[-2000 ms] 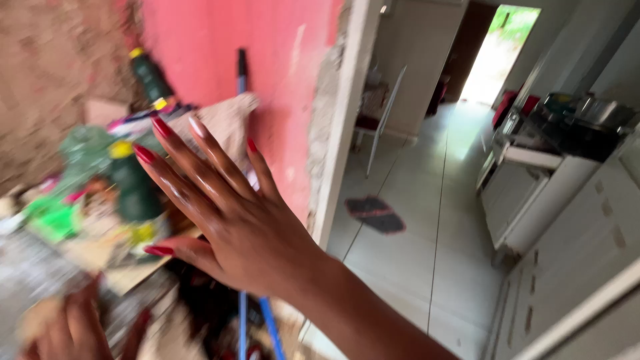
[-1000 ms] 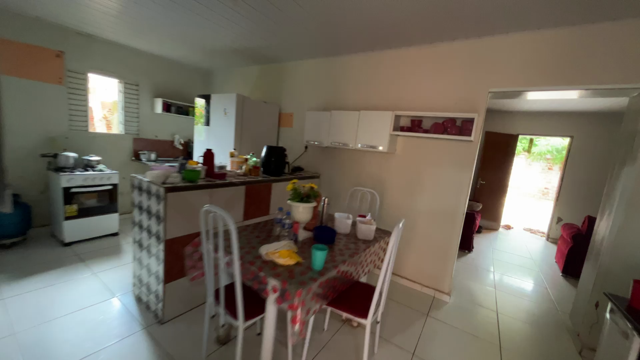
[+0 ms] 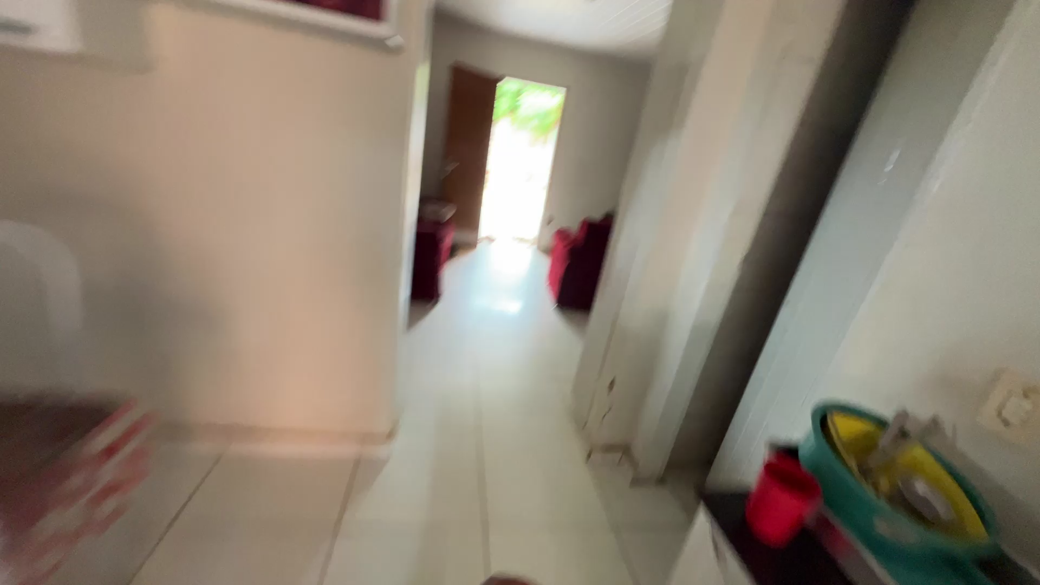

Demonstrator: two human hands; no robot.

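Observation:
Neither of my hands can be made out in this blurred view. A small brown shape (image 3: 508,580) shows at the bottom edge, too little of it to name. At the lower right, a red plastic cup (image 3: 782,500) stands on a dark-topped cabinet (image 3: 735,520). Beside the cup is a teal plastic basin (image 3: 894,520) with a yellow container (image 3: 959,487) and blurred utensils or dishes inside. The edge of a table with a red-and-white patterned cloth (image 3: 89,479) reaches in at the lower left.
A tiled floor (image 3: 439,504) runs through a doorway between a beige wall (image 3: 276,244) and a pale pillar (image 3: 642,349). Beyond are red armchairs (image 3: 583,264) and an open brown door (image 3: 470,154). A white chair back (image 3: 49,284) stands at left.
The raised hand with red nails seen two seconds ago is out of view. The view has swung over to the doorway, with the table now only at the left edge.

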